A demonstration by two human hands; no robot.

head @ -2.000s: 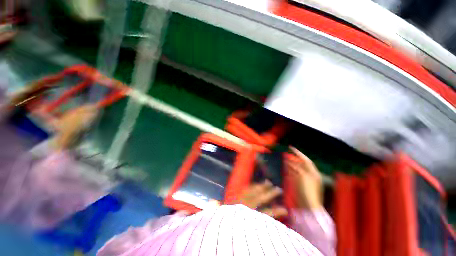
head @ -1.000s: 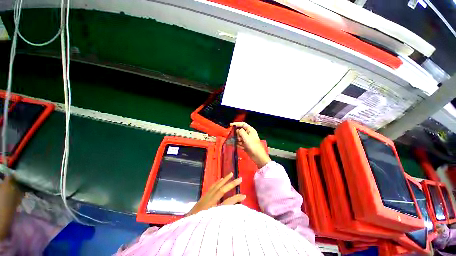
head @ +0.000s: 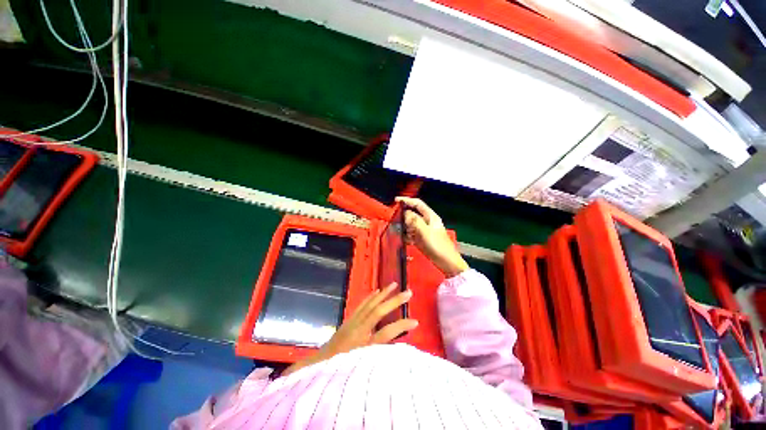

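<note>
A dark tablet (head: 392,267) stands nearly edge-on above an orange-red foam tray (head: 422,294). My right hand (head: 430,239) grips its upper end. My left hand (head: 369,323) holds its lower part, fingers spread across it. To the left lies a second foam tray with a dark tablet (head: 304,290) in it, a small white label at its top left corner and glare on the screen. The held tablet's screen content cannot be made out. A striped pink and white cap hides the near edge.
Stacked orange trays with tablets (head: 588,311) lean at right. Another tray (head: 363,180) lies behind, below a white sheet (head: 491,117) and an instruction sheet (head: 626,168). White cables (head: 121,168) hang at left. A tray (head: 42,197) and a person's pink sleeve (head: 42,353) are at far left.
Since two seconds ago the view has turned and sharpened. Over the last second both hands have kept their hold on the edge-on tablet, and the view has shifted slightly. The sleeve at left has moved.
</note>
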